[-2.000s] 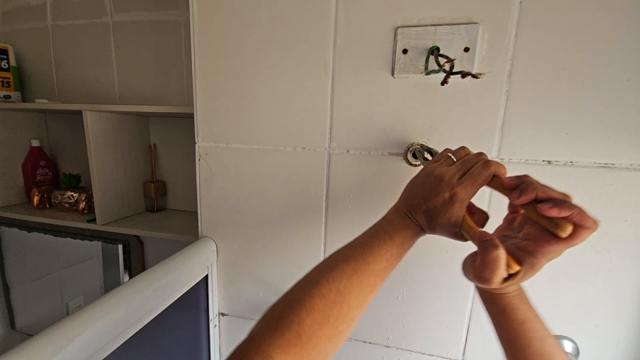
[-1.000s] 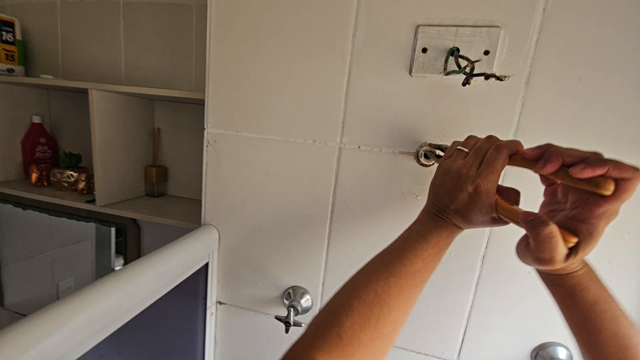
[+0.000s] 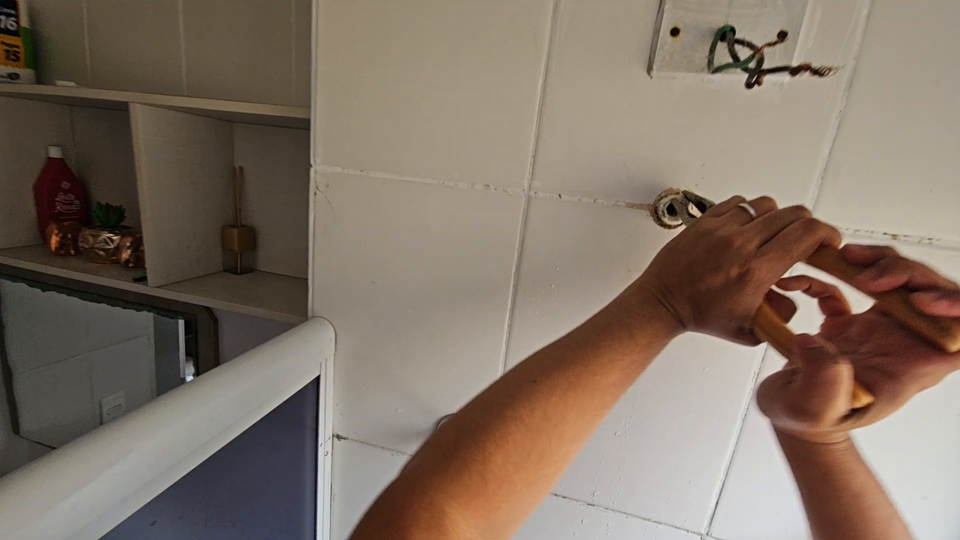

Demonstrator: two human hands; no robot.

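Pliers with orange-yellow handles (image 3: 776,328) reach to a round metal pipe fitting (image 3: 666,210) in the tiled wall, their jaws at its opening. My left hand (image 3: 731,270), wearing a ring, is wrapped around the pliers close to the jaws and hides their middle. Farther back, my right hand (image 3: 870,337) grips both spread handles, its fingers on the upper one and its thumb on the lower one. Above the fitting, a pale wall plate (image 3: 690,56) has twisted green and dark wires (image 3: 742,60) sticking out with bare ends.
A white-framed panel (image 3: 180,420) stands at lower left. Behind it, a shelf unit (image 3: 184,195) holds a red bottle (image 3: 60,195), a small plant in a coppery pot (image 3: 109,236) and a reed diffuser (image 3: 238,238). A mirror (image 3: 82,360) is below the shelves.
Both hands stay on the pliers at the fitting. The valve handle low on the wall, seen one second ago, is now almost wholly behind my left forearm. The view has shifted.
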